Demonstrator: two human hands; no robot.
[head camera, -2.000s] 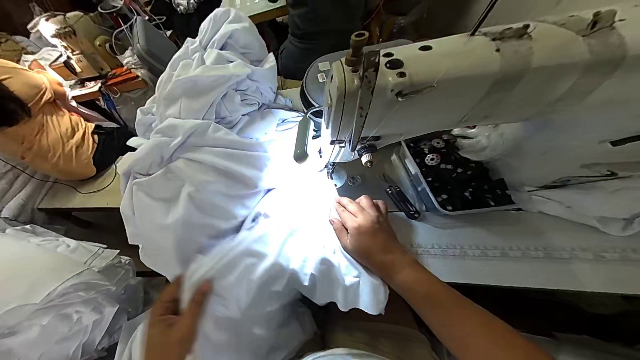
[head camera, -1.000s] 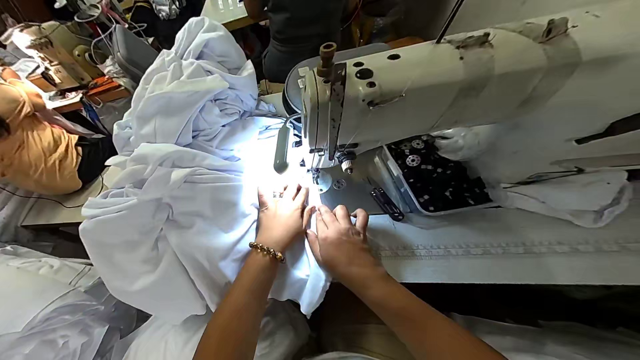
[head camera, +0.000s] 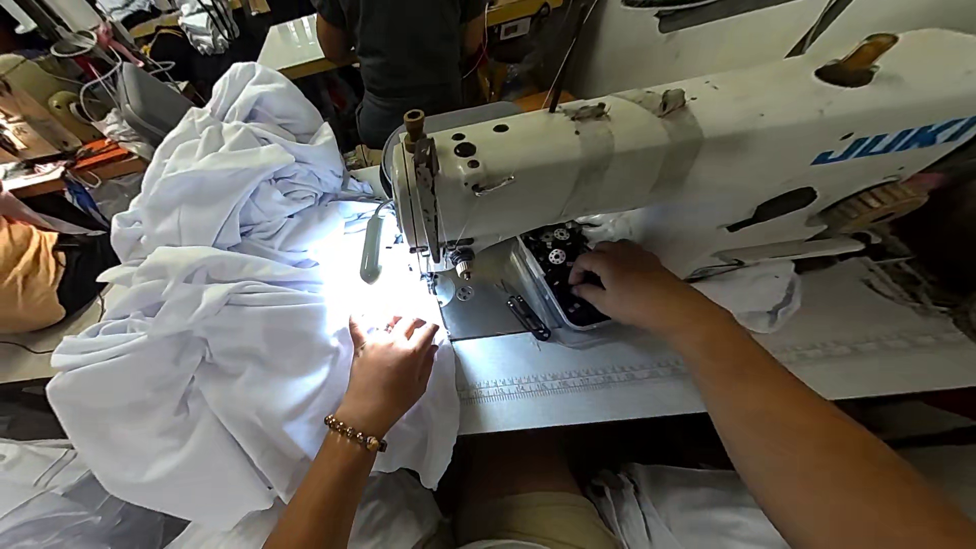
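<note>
White fabric lies heaped over the left of the sewing table, brightly lit near the needle of a Juki sewing machine. My left hand, with a beaded bracelet at the wrist, rests on the fabric just in front of the presser foot area. My right hand reaches into a clear plastic box of black pieces and metal bobbins under the machine arm; its fingertips are partly hidden, so a hold cannot be told. Black-handled thread snips lie beside the box. A loose bobbin sits on the metal plate.
A printed ruler strip runs along the table's front edge. White cloth lies under the machine arm at right. Another person in dark clothing is behind the machine, and one in orange is at far left. Sheer white material is at lower left.
My right hand has moved right, from the fabric near the needle to the plastic box. My left hand stays on the fabric, a little nearer to me than one second ago.
</note>
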